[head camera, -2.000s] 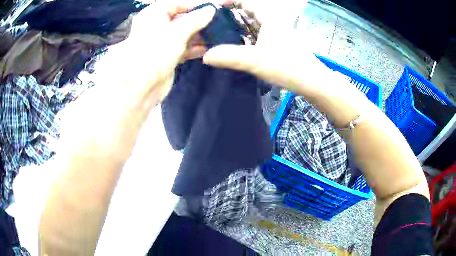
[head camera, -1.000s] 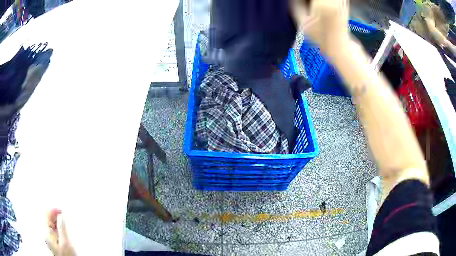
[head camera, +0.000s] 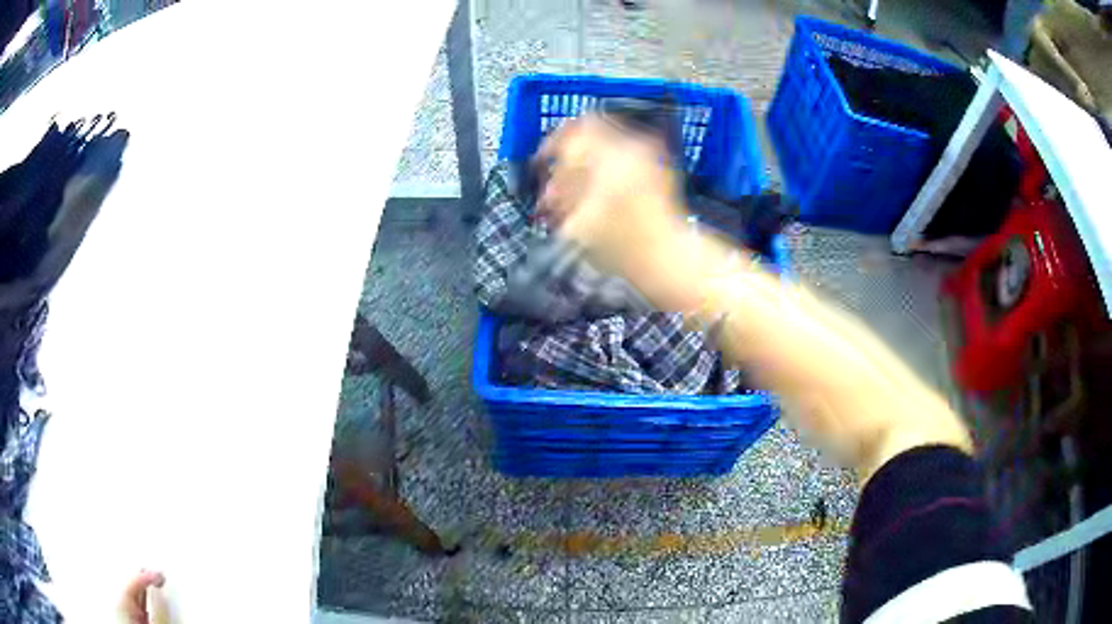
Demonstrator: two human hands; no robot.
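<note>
My right hand (head camera: 616,207), blurred, is over the blue crate (head camera: 628,427) with its fingers near the left rim. Blur hides whether the fingers grip cloth. A plaid garment (head camera: 498,241) with dark parts lies partly over the crate's left rim, beside and below my hand. More plaid cloth (head camera: 622,354) lies inside at the near side, with dark cloth at the right. My left hand (head camera: 146,600) is small at the bottom left over the white table, cut off by the lower edge; only fingertips show.
The white table (head camera: 232,293) fills the left, with dark cloth (head camera: 55,207) and plaid cloth at its far left. A second blue crate (head camera: 854,146) stands beyond on the speckled floor. A red object (head camera: 1024,293) and a white-edged table are at the right.
My right hand has moved down and left from above the crate's far end. The dark garment raised there has come down to the crate. My left hand is lower in the picture.
</note>
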